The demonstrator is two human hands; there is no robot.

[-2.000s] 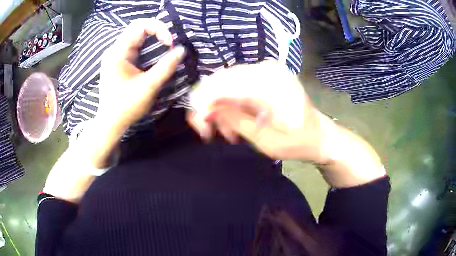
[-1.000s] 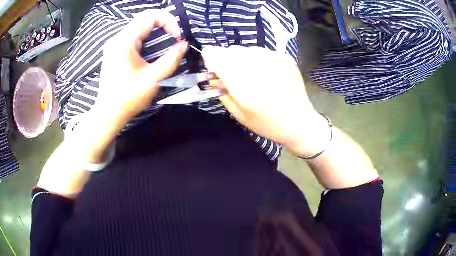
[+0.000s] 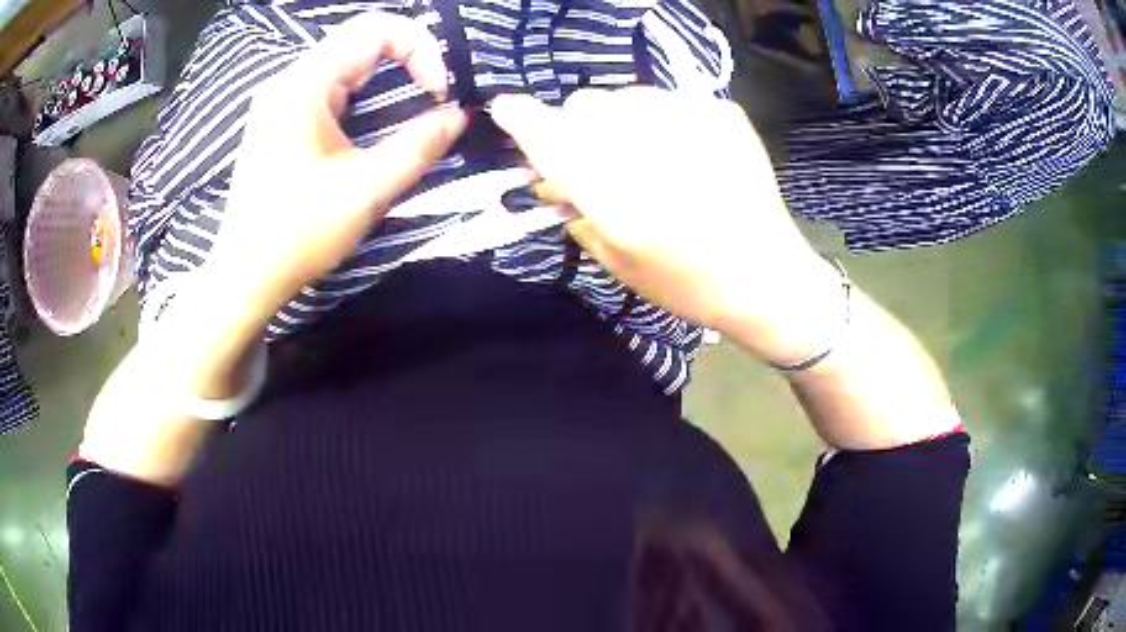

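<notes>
A navy-and-white striped garment [image 3: 222, 136] lies bunched over my lap, with a dark tape [image 3: 454, 56] running down its middle. My left hand [image 3: 327, 161] pinches the dark tape between thumb and forefinger. My right hand [image 3: 661, 185] holds small scissors [image 3: 457, 204] in its palm, their silver blades pointing left over the garment and looking parted. The thumb and forefinger of my right hand are close together beside the tape, just right of my left fingertips. Whether a thread is between them is too small to tell. The scissor handles are mostly hidden by my right hand.
A pale pink basket [image 3: 74, 247] with a small orange item stands at left. A tray [image 3: 99, 87] of small dark and red items is at upper left. More striped fabric [image 3: 951, 136] is heaped at upper right beside a blue bar [image 3: 836, 49]. The green floor [image 3: 1037, 333] shows at right.
My right hand, blurred and lower at first, has come up beside my left fingertips. The scissor blades have come into view. A pale thread seen between the hands one second ago no longer shows.
</notes>
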